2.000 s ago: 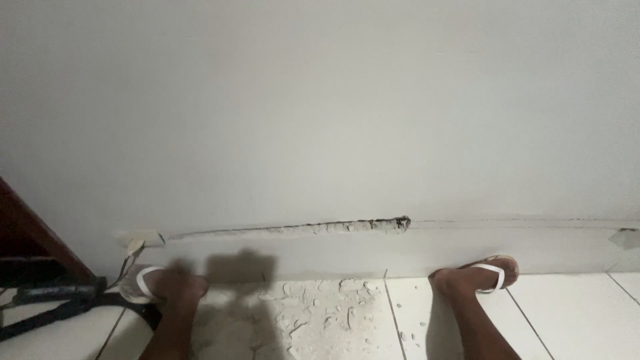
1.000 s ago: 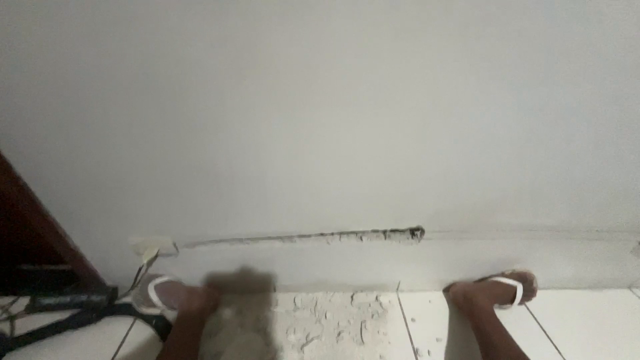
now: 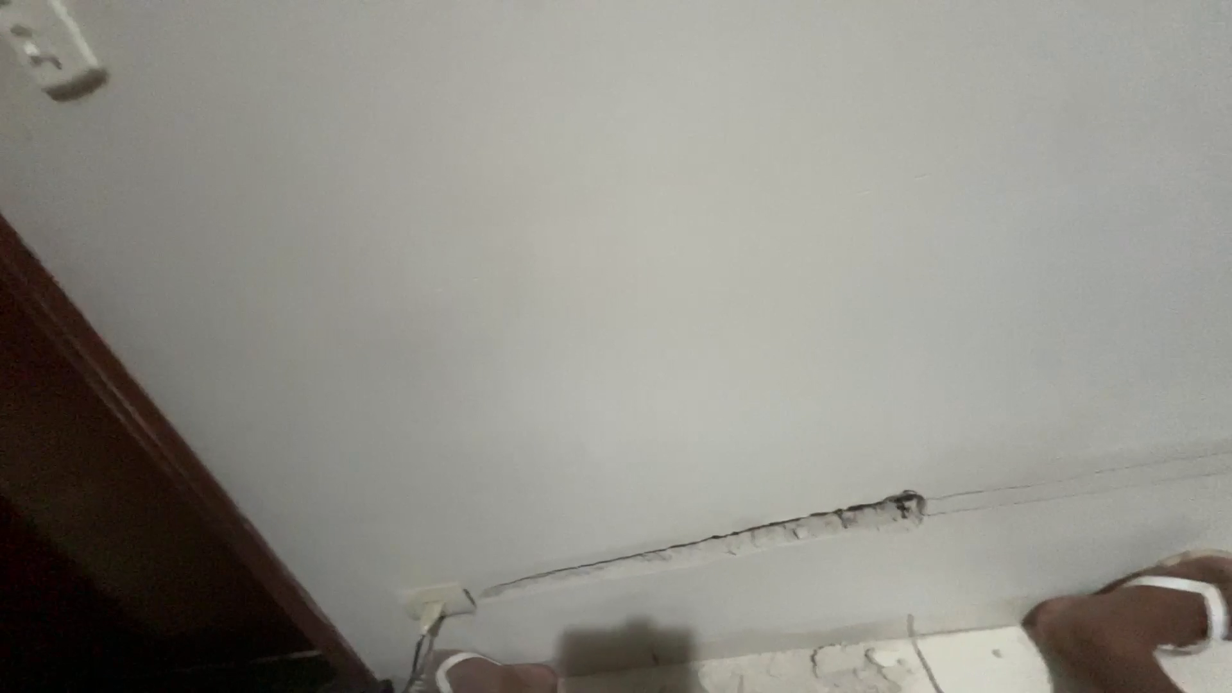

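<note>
Neither of my hands shows in the head view. A rough groove (image 3: 731, 541) is cut into the white wall (image 3: 597, 289) low down, rising toward a dark, deeper hole (image 3: 907, 505) at its right end. Two thin lines run on from there to the right edge. Just left of the groove sits a wall socket (image 3: 438, 599) with a plug and cord (image 3: 424, 640) in it. Pale plaster debris (image 3: 857, 664) lies on the floor at the wall's foot.
My feet in white-strapped flip-flops are at the lower edge, the left foot (image 3: 505, 674) near the cord, the right foot (image 3: 1116, 635) at the far right. A brown wooden door frame (image 3: 173, 448) slants down the left side. A switch plate (image 3: 53, 48) is at the top left.
The view has swung up and to the left and tilted, bringing the switch plate in. No hand shows in any frame.
</note>
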